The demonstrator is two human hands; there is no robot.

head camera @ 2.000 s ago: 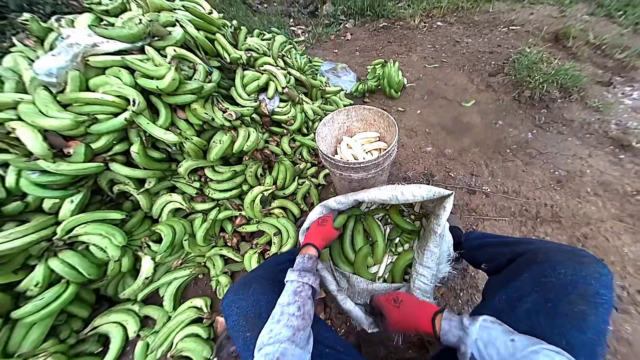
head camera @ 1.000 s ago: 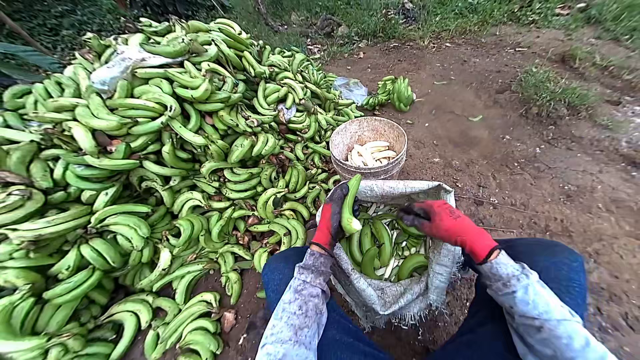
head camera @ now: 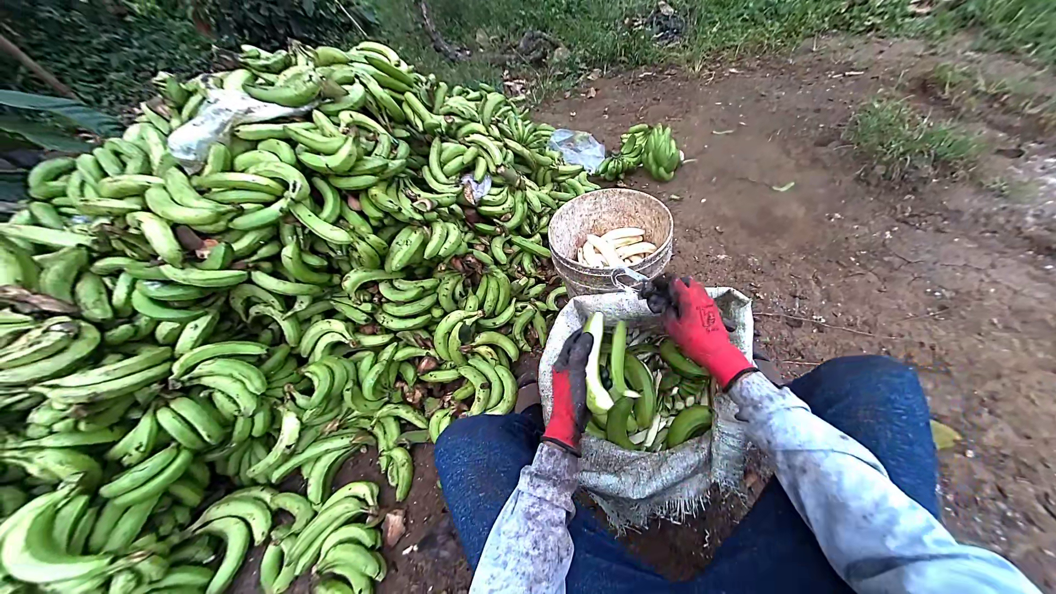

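My left hand [head camera: 571, 388], in a red and dark glove, holds a partly peeled green plantain [head camera: 596, 363] upright over the left side of a woven sack [head camera: 643, 478]. Gloved the same way, my right hand [head camera: 691, 322] is closed above the sack's far right rim, on a small tool [head camera: 629, 279] with a thin metal loop that looks like a peeler. Whole green plantains [head camera: 639, 388] and pale peel strips lie inside the sack, which stands between my knees. Just beyond it, a dirty plastic bucket [head camera: 610, 206] holds peeled, cream-coloured plantains [head camera: 615, 247].
A large heap of green plantains [head camera: 289, 214] covers the ground at the left, with a clear plastic bag [head camera: 223, 120] on top. Another plastic bag [head camera: 577, 148] and a separate bunch [head camera: 660, 153] lie beyond the bucket. Bare soil [head camera: 784, 214] and grass tufts [head camera: 912, 140] are at the right.
Two seconds ago both hands were at the sack's edges. A plantain came up in my left hand, and part of it now shows pale. My right hand has moved forward, toward the bucket.
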